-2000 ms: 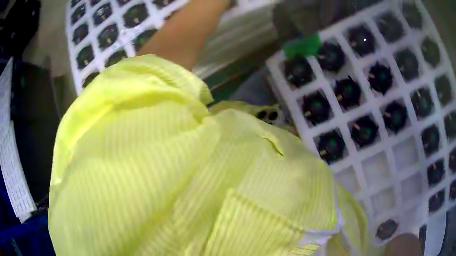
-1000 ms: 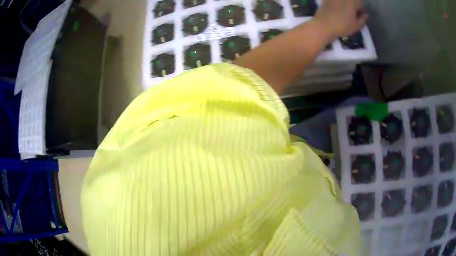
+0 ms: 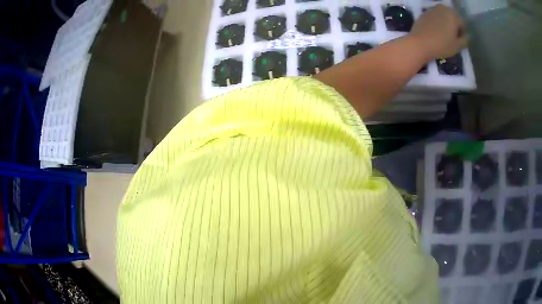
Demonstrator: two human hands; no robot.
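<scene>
A white foam tray [image 3: 339, 43] lies on top of a stack at the upper middle, its pockets holding round black modules [image 3: 312, 22] with pale pins. My left hand [image 3: 441, 31] is over the right part of this tray, fingers curled; whether it holds a module cannot be told. My yellow striped sleeve hides the tray's lower edge and much of the centre. A second white foam tray [image 3: 423, 234], with a green tape marker [image 3: 466, 149] on its edge, lies at the right with dark modules in its pockets. My right hand is not in view.
White trays or sheets [image 3: 59, 113] stand beside a dark panel [image 3: 116, 89] at the left. A blue rack [image 3: 44, 215] is at the lower left. A grey surface [image 3: 505, 59] lies right of the stack. A printed label [image 3: 292, 40] lies on the stacked tray.
The view has shifted, so both trays and the sleeve sit farther right than a second ago. My left hand stays over the stacked tray's right part; two seconds ago it was cut off at the top.
</scene>
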